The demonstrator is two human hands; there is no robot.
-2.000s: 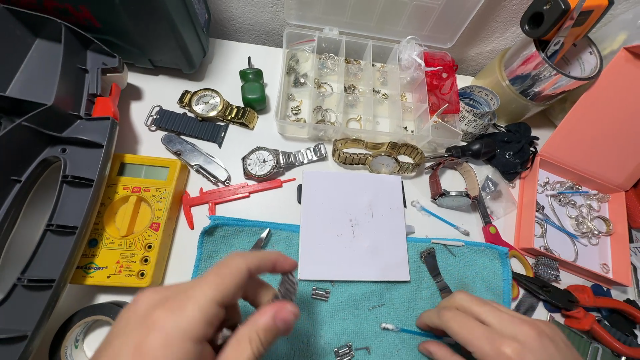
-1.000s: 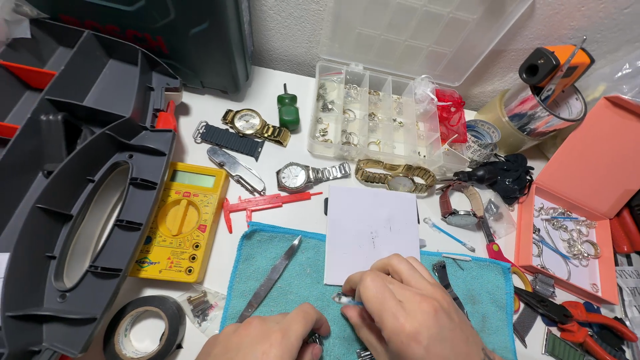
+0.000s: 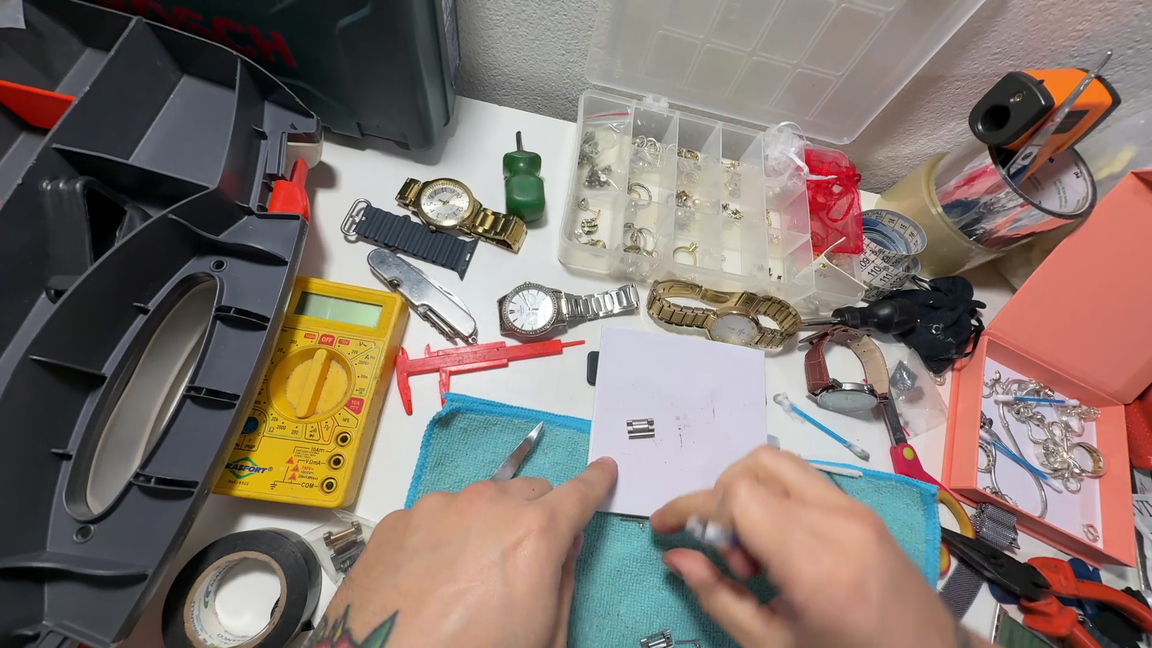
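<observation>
A small metal watch-band link [image 3: 641,428] lies on the white paper [image 3: 693,378], which rests partly on the turquoise cloth [image 3: 450,441]. My left hand [image 3: 490,540] is at the paper's lower left corner, index finger extended, its other fingers hidden beneath. My right hand [image 3: 783,540] is just below the paper, fingers bent around a blurred, pale cotton-swab tip [image 3: 711,531]. Another metal link [image 3: 657,639] lies on the cloth at the bottom edge. A pointed steel blade or tweezer tip [image 3: 520,450] emerges beyond my left hand.
Several watches lie behind the cloth, including a silver one [image 3: 531,309]. A red caliper [image 3: 477,358] and yellow multimeter [image 3: 315,387] are at left, with black tape [image 3: 301,576] nearer. A jewellery organizer [image 3: 612,261] stands behind; a coral box [image 3: 967,432] and red-handled pliers [image 3: 1053,603] are at right.
A metal link now lies on the paper, where none lay before. My left hand has come to the paper's lower left corner, and my right hand has moved off the paper's lower edge.
</observation>
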